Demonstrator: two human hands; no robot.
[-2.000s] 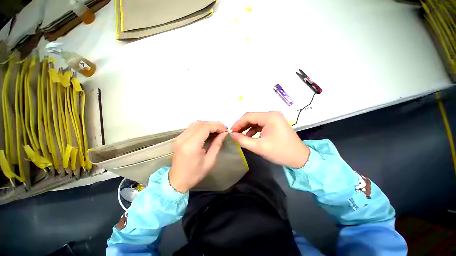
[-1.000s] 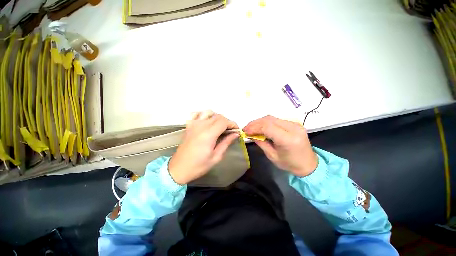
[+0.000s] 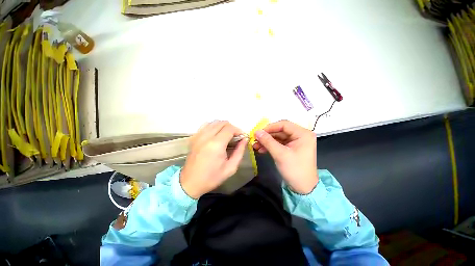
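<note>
A taupe bag body (image 3: 148, 155) lies over my lap at the table's front edge, its opening facing up and left. Yellow edge tape (image 3: 254, 162) runs down its right edge, and a loose yellow piece stands up at the top corner. My left hand (image 3: 214, 156) pinches the bag's top edge near that corner. My right hand (image 3: 289, 150) pinches the yellow tape at the corner with thumb and fingers. The fingertips of both hands nearly meet. The lower part of the bag is partly hidden by my left hand and sleeve.
Purple lighter (image 3: 302, 98) and red-handled snips (image 3: 330, 87) with a black cord lie right of centre. Stacked bag bodies (image 3: 44, 98) stand left, more (image 3: 462, 57) at far right. A bottle with amber liquid (image 3: 80, 40) is upper left. A scrap tub (image 3: 123, 189) hangs below the left edge.
The yellow tape at the corner now stands up as a loose flap between the fingers. My right hand has turned more upright and shifted slightly left. The view has shifted a little.
</note>
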